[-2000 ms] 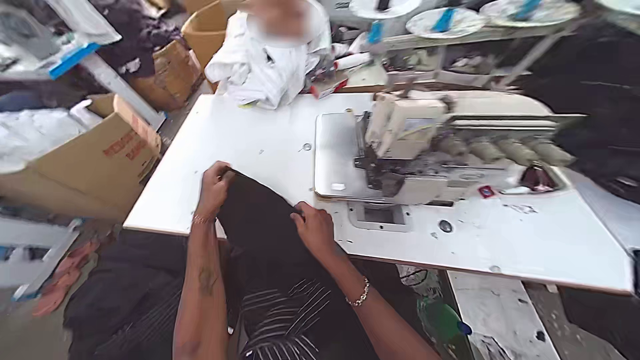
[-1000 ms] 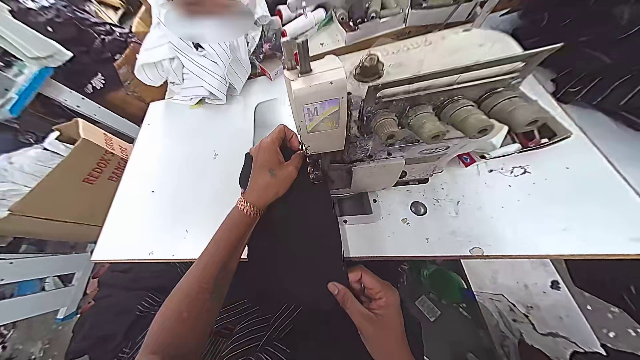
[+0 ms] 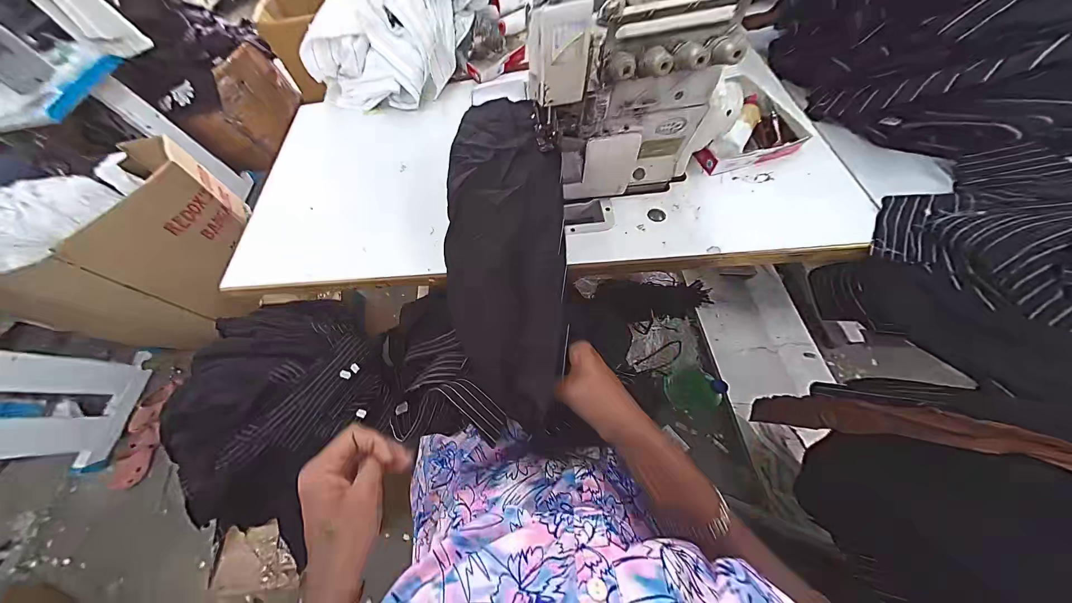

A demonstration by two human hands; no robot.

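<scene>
A black cloth piece (image 3: 507, 251) lies over the table edge, its far end beside the needle and presser foot area of an overlock sewing machine (image 3: 628, 126). Its near end hangs down toward my lap, over black cloth with white stripes (image 3: 444, 368). My right hand (image 3: 590, 385) is at the right edge of the hanging cloth, gripping that edge. My left hand (image 3: 347, 477) is low on the left, fingers curled, apart from the black piece; whether it pinches anything is not clear.
The white table (image 3: 360, 201) carries a white garment pile (image 3: 385, 50) and a small box of supplies (image 3: 754, 151). A cardboard box (image 3: 159, 243) stands left. Striped black garments (image 3: 980, 226) are heaped right, and more dark cloth (image 3: 268, 394) hangs below the table's front edge.
My left hand has left the cloth by the machine's needle area and come down to the lower left. The black piece now reaches from the machine toward my lap. The view has shifted.
</scene>
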